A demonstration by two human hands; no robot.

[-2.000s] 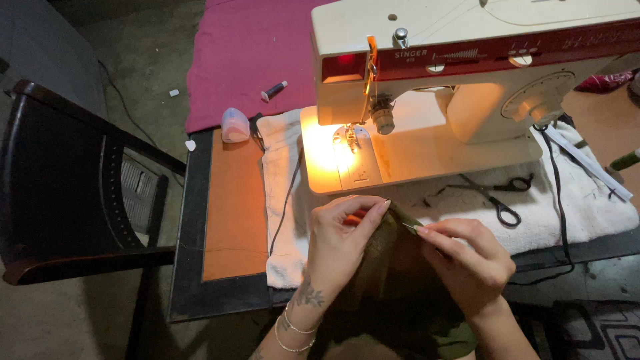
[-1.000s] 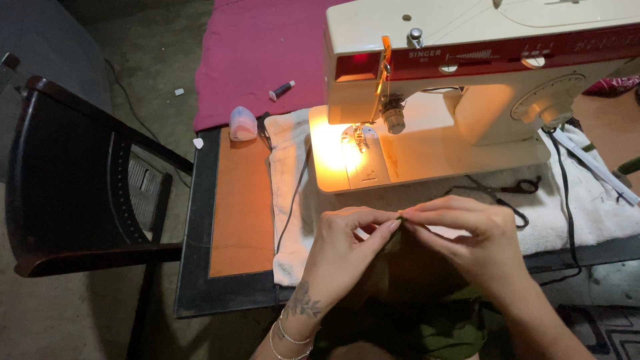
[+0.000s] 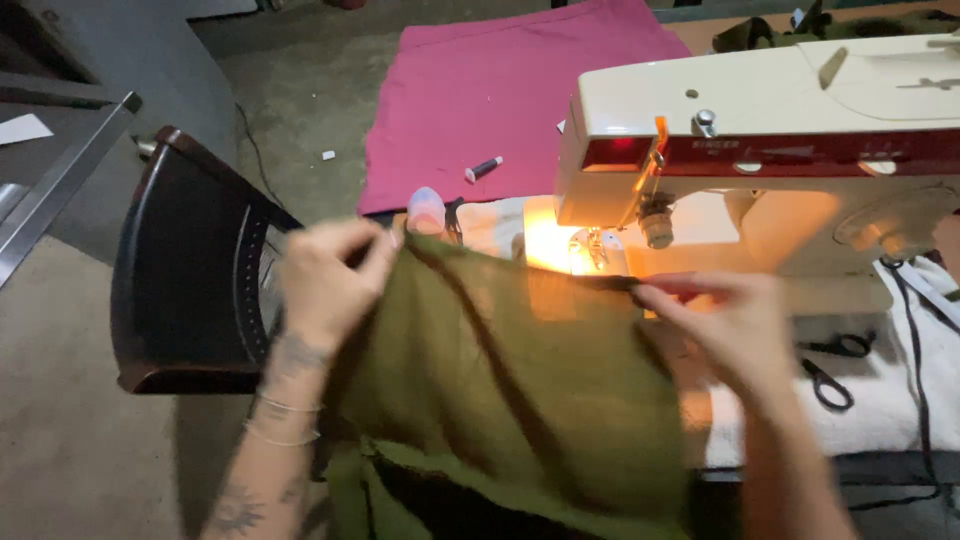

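Observation:
A sheer olive-green fabric [image 3: 525,375] hangs stretched between my two hands, its upper edge just in front of the sewing machine's needle area. My left hand [image 3: 337,281], slightly blurred, pinches the fabric's upper left corner near a small translucent cup-like item [image 3: 426,211]. The upper edge at the right is pinched between thumb and fingers of my right hand [image 3: 724,322]. Behind the cloth stands a cream and red Singer sewing machine [image 3: 750,90] with its lamp lit over the presser foot [image 3: 596,251]. Black-handled scissors [image 3: 832,367] lie right of my right hand.
Beyond the table's left part spreads a pink cloth [image 3: 480,97] bearing a small dark thread spool [image 3: 484,169]. A white towel [image 3: 750,427] lies under the machine, with a black cord [image 3: 916,360] running over it. At left is a dark chair [image 3: 187,277].
My hands, close together one second ago, have moved widely apart. The green fabric, bunched low between them before, is now raised and spread. The view has shifted, showing more of the left side.

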